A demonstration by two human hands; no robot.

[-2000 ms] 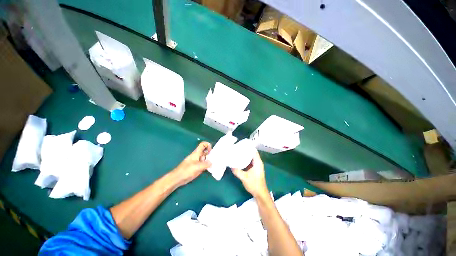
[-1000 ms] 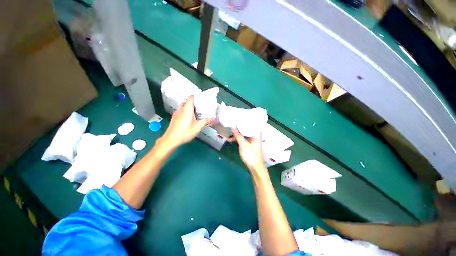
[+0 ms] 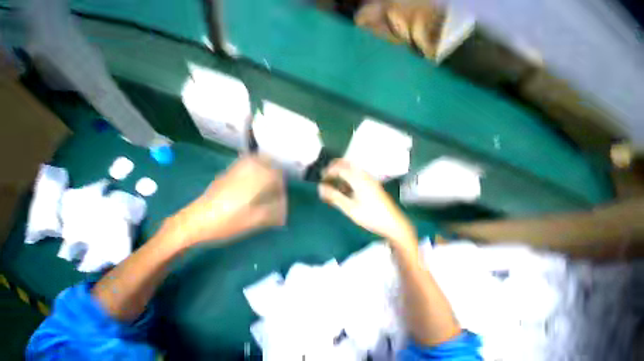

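Observation:
The frame is blurred. A row of several white cartons stands along the bench's far edge, among them one at the left (image 3: 217, 106), one in the middle (image 3: 288, 139) and one further right (image 3: 379, 149). My left hand (image 3: 247, 194) is curled just in front of the left and middle cartons; its fingertips are blurred and no bundle shows in it. My right hand (image 3: 356, 197) is in front of the gap right of the middle carton, fingers bent and a little apart, with nothing visible in it. A heap of white wrapped items (image 3: 325, 303) lies near my body.
White bundles (image 3: 99, 218) lie at left, near two white discs (image 3: 121, 168) and a blue cap (image 3: 162, 154) by the grey post (image 3: 106, 92). Brown cardboard (image 3: 25, 141) stands at far left. A bulk carton's edge (image 3: 558, 229) is at right, below the rail (image 3: 558, 42).
The white bundles held in both hands a second ago no longer show in them. Both hands are now lower, in front of the cartons. The view has shifted, showing more of the white heap.

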